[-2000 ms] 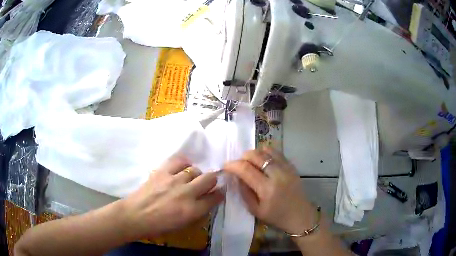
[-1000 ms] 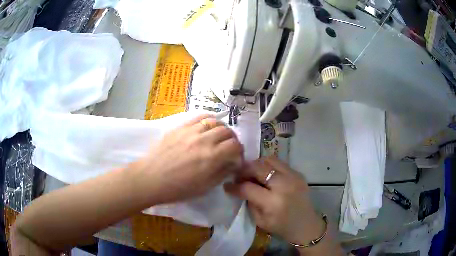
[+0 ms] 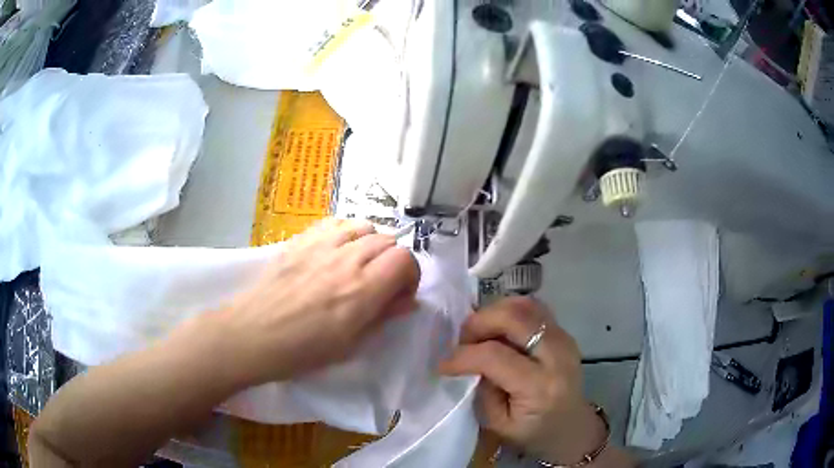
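A wide white garment panel [image 3: 155, 283] lies left of the needle and runs under my left hand [image 3: 320, 297]. My left hand presses and grips the cloth just left of the presser foot [image 3: 422, 235]. My right hand [image 3: 517, 370] pinches the edge of a white band [image 3: 443, 425] below the foot. The band bends down toward the front edge of the view. The cloth between my hands is bunched and reaches the foot. The left fingertips are partly hidden by the hand and cloth.
The off-white machine head [image 3: 466, 110] stands at centre. A stack of white strips [image 3: 675, 338] lies to the right, with snips [image 3: 734, 373] beside it. Loose white cloth [image 3: 101, 155] lies at left. Yellow printed tape [image 3: 306, 169] covers part of the table.
Over two seconds my left hand moved up beside the foot, then slightly left in the last second. My right hand moved a little right and down with the band edge. The view shifted closer.
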